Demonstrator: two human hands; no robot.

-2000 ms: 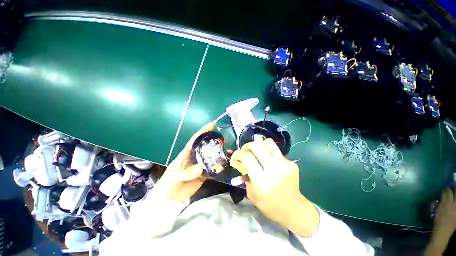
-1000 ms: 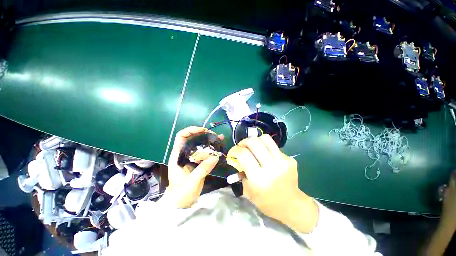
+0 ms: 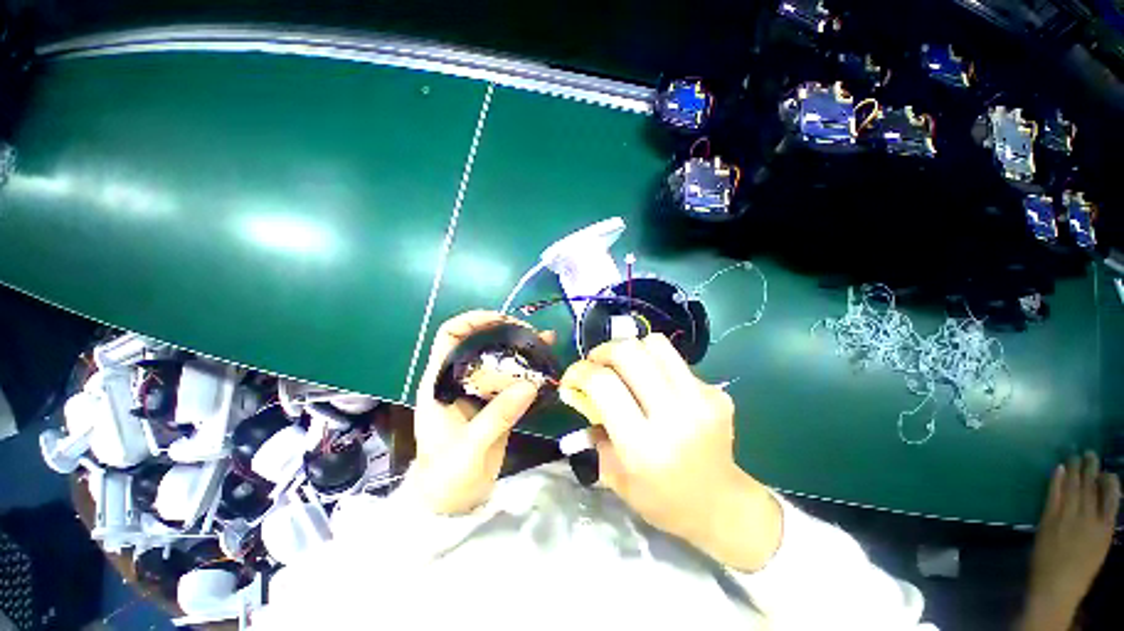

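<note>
My left hand [image 3: 459, 431] holds a round dark camera board module [image 3: 499, 367], with its pale wired face up and my thumb on it. My right hand [image 3: 647, 425] has its fingertips pinched at the module's right edge, on a thin wire lead. A white pen-like piece [image 3: 577, 440] shows under my right fingers. The white camera housing [image 3: 589, 261] lies on the green bench just beyond my hands. Its round black cup [image 3: 666, 314] opens upward, partly hidden by my right hand. Dark, red and yellow leads with small plugs come from the cup.
Board modules [image 3: 828, 113] stand on the dark strip at upper right. A tangle of thin whitish leads [image 3: 918, 358] lies on the green bench [image 3: 284, 234]. White and black camera units [image 3: 185, 493] fill a container below left. Another person's hand [image 3: 1079, 530] rests at the right edge.
My left hand has tilted the module and brought its thumb onto the face. My right hand stays near the module's edge. The other person's hand has come further into view at lower right.
</note>
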